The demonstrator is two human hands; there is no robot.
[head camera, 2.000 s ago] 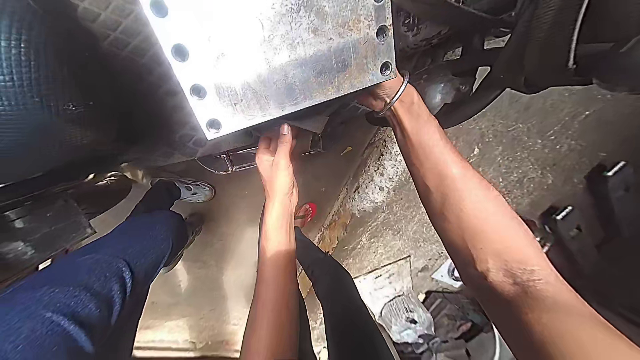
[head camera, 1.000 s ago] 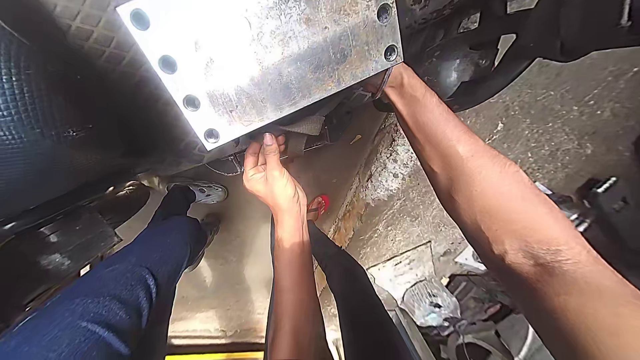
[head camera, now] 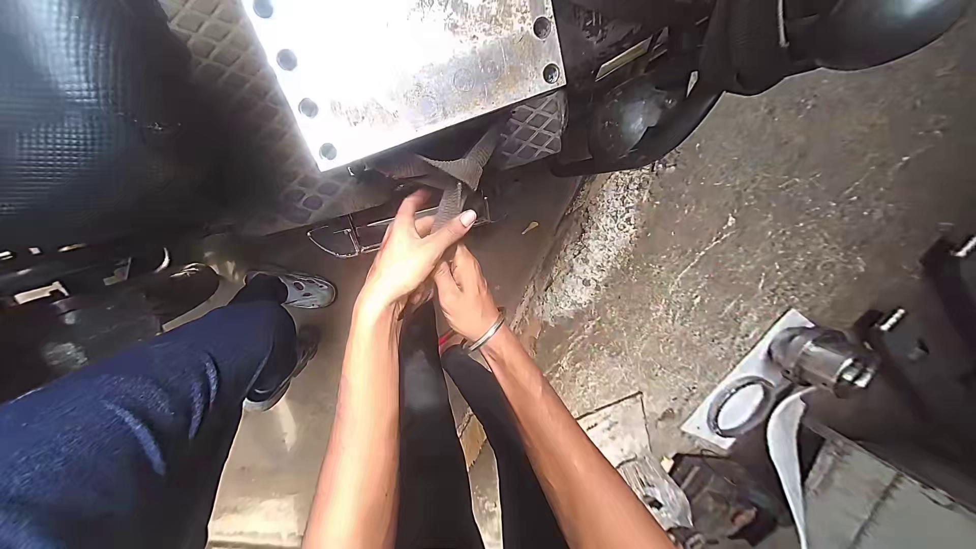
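Observation:
A grey woven strap (head camera: 451,206) hangs from beneath a thick metal plate (head camera: 427,69) with bolt holes along its sides. My left hand (head camera: 408,255) and my right hand (head camera: 467,293) are close together just below the plate, around the strap's lower end. The left thumb lies across the strap, and that hand's other fingers are partly hidden. My right hand, with a metal bangle at the wrist, has its fingers closed beside the strap; what lies inside its grip is not plain.
Diamond-tread metal (head camera: 229,91) lies around the plate. At the left a person in blue trousers (head camera: 145,427) stands close by. Machine parts (head camera: 820,358) and a plastic bag (head camera: 659,488) are at the lower right. A rough concrete ledge (head camera: 595,252) runs beside my right arm.
My right hand has come away from the plate's right corner and joined my left hand below its front edge. More of the strap shows now. The view has shifted.

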